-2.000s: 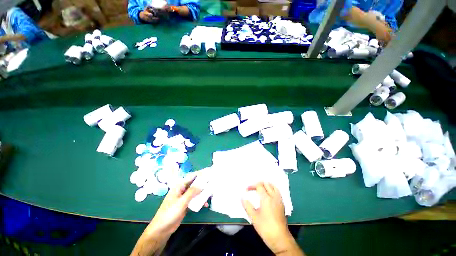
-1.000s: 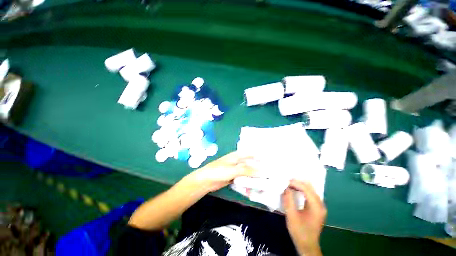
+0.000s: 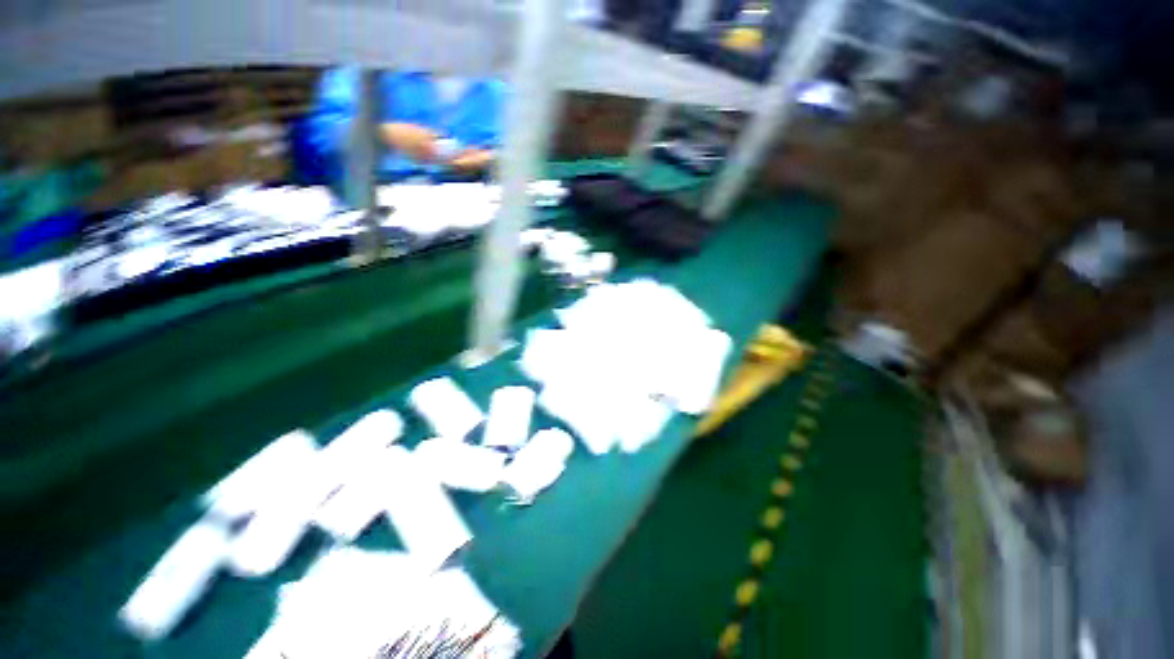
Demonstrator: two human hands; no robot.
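Neither of my hands shows in the head view now. A stack of white sheets (image 3: 373, 612) lies at the bottom, cut off by the frame edge, with reddish-dark marks on its lower part. Several white cylinders (image 3: 264, 474) lie loose on the green bench beyond and left of the stack, some touching. A pile of white wrapped units (image 3: 624, 361) lies farther along the bench, near its right edge. The picture is blurred, so fine detail cannot be told.
Grey posts (image 3: 515, 180) rise from the bench under a shelf frame. Across the channel are a long black tray (image 3: 213, 268) of white pieces and a person in blue (image 3: 451, 110). A yellow bag (image 3: 753, 373) hangs at the bench edge. Brown cartons (image 3: 959, 258) are at right.
The view has swung right and up along the bench. Both hands, which were on the white sheets, have left the picture. The disc heap is out of view; the wrapped pile and floor now show.
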